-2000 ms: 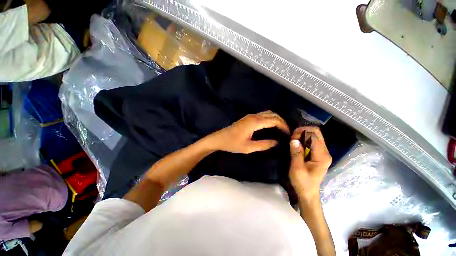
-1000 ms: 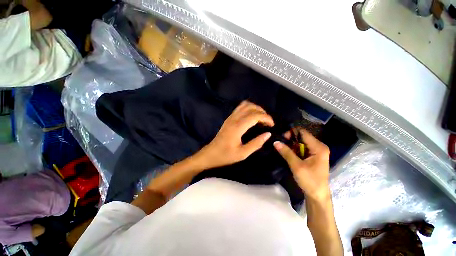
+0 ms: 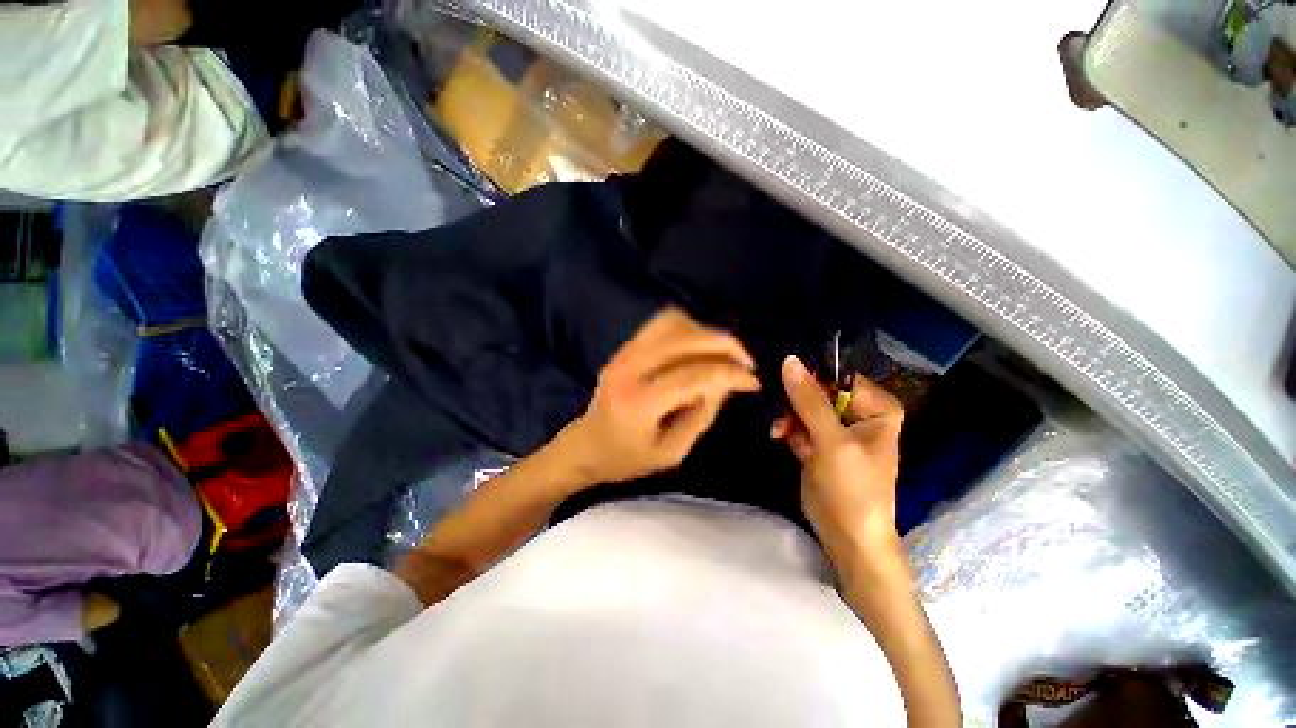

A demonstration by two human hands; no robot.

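Note:
A dark garment [image 3: 469, 306] lies spread over my lap and on clear plastic. My left hand [image 3: 661, 398] is over the garment with its fingers curled and fingertips close together. Whether it pinches thread or cloth is too blurred and dark to tell. My right hand [image 3: 846, 462] is just to the right, its thumb pointing up. It holds small thread snips [image 3: 844, 404] with a yellow body, partly hidden by the fingers, a thin bright tip pointing away from me. A gap shows between the two hands.
A white table edge with a ruler scale [image 3: 910, 213] runs diagonally ahead and right. A cream machine base [image 3: 1194, 114] is at upper right. Clear plastic lies left and right [image 3: 1052, 526]. A brown strap [image 3: 1123, 697] is lower right. Other people's sleeves [image 3: 128, 114] show at left, near blue crates [image 3: 157, 313].
My right hand has turned more upright, and the snips' bright tip now shows. My left hand's fingers have curled closer together. The whole view has shifted slightly, with the surroundings farther right.

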